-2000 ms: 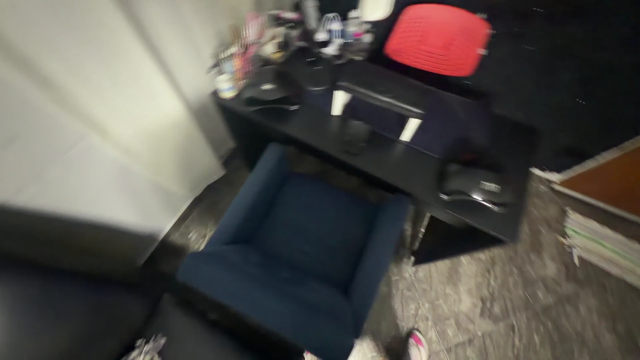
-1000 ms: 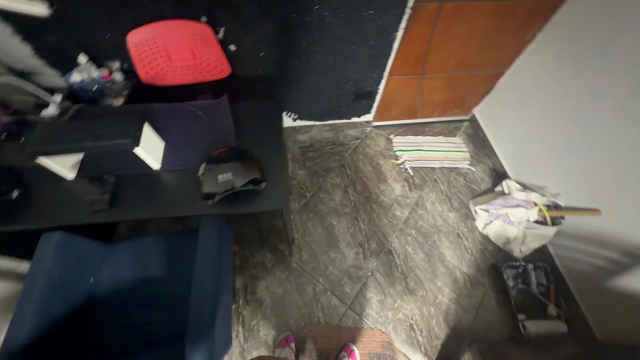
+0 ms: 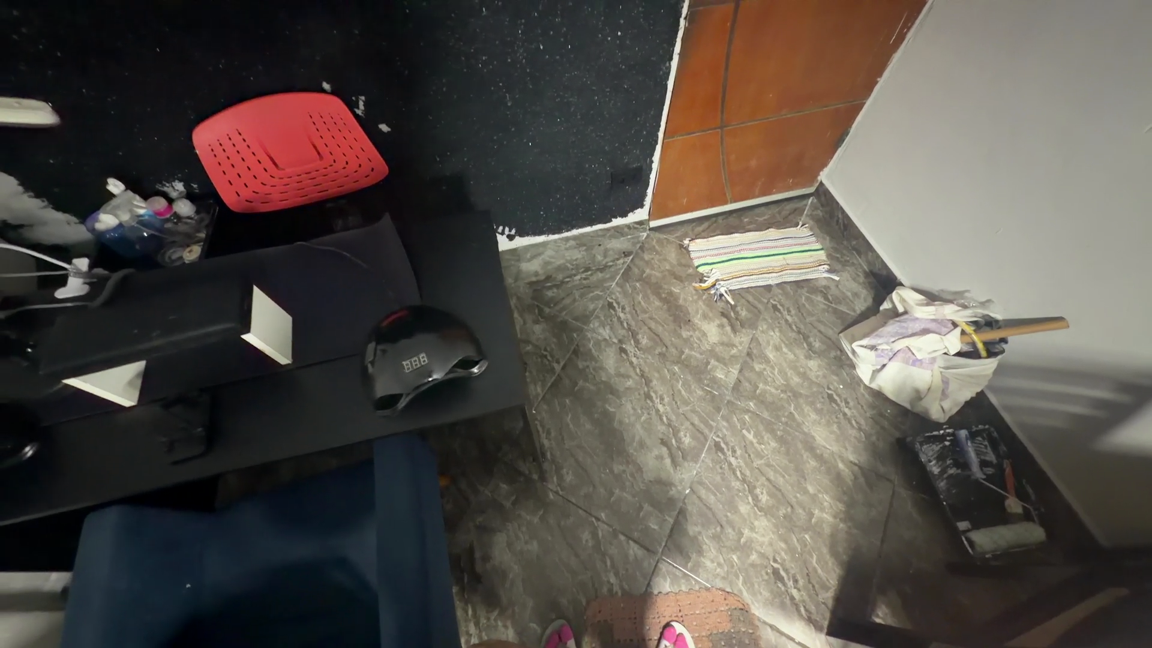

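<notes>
Neither my left hand nor my right hand shows in the head view. At the left stands a black desk bearing a black nail lamp near its right end. Left of the lamp is a padded black armrest on white supports. A red perforated plastic panel, perhaps a chair back, is behind the desk. Bottles are grouped at the desk's far left. A blue armchair stands at the desk's near side.
A striped rag rug lies near the orange tiled panel. Along the right wall are a stuffed bag with a wooden stick and a paint tray with a roller. A pinkish mat lies at my feet.
The view has swung far to the right, bringing the rug, bag and paint tray into sight. No object has plainly moved.
</notes>
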